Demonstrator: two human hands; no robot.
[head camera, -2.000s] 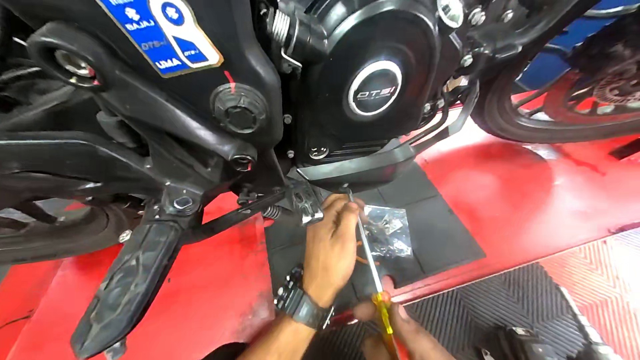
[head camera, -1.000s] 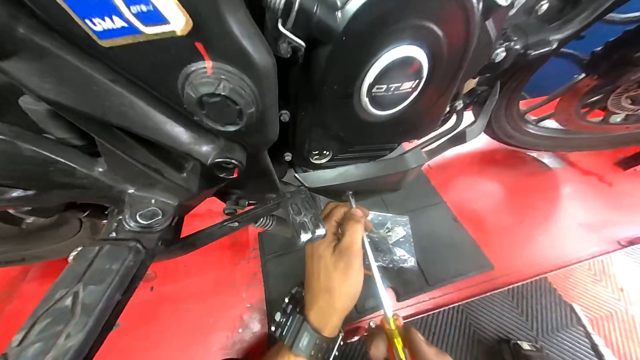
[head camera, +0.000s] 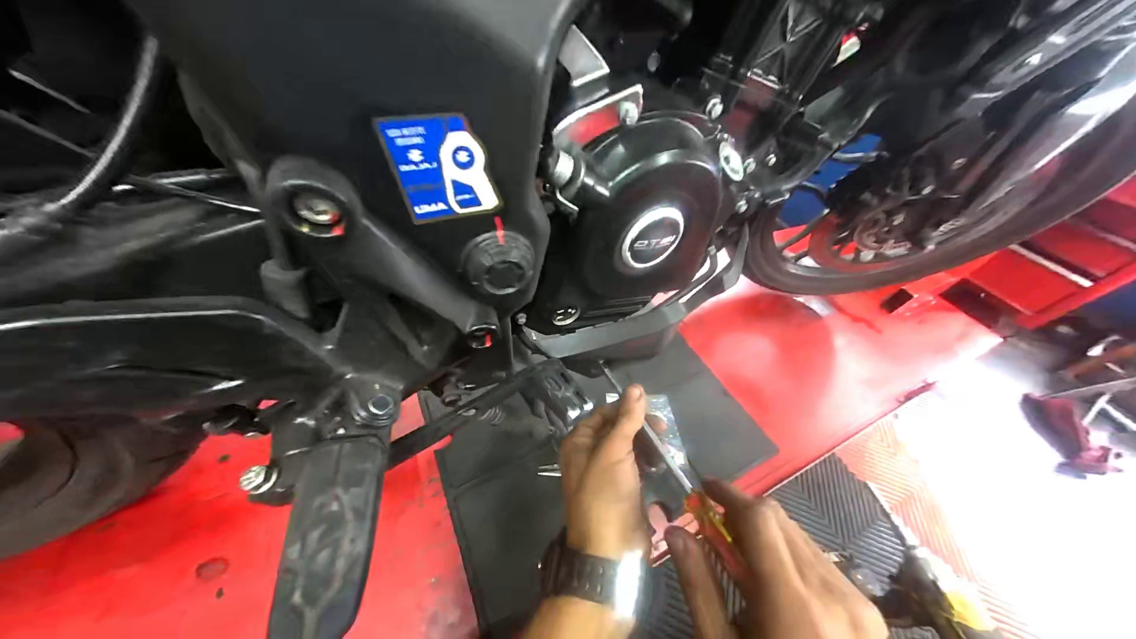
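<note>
Under the motorcycle's engine, my left hand (head camera: 608, 470), with a wristwatch on its wrist, steadies the steel shaft of a screwdriver (head camera: 664, 454). The thumb lies along the shaft, whose tip reaches up to the underside of the black engine guard (head camera: 612, 335); what it touches there is too small to tell. My right hand (head camera: 772, 559) is around the red and yellow handle at the lower end. The rubber-topped foot pedal (head camera: 561, 392) is just left of my left hand. Behind the shaft, a clear plastic bag (head camera: 666, 422) with small parts lies on the dark mat.
The round engine cover (head camera: 657, 200) is above my hands. A black footrest (head camera: 328, 532) juts down at the left, and the front wheel (head camera: 825, 280) stands at the right. Below are a dark mat (head camera: 737, 417), the red platform (head camera: 754, 355) and ribbed floor tiles (head camera: 825, 497).
The view has shifted and now takes in more of the motorcycle and floor. Both hands stay at the screwdriver, and its tip remains beneath the engine.
</note>
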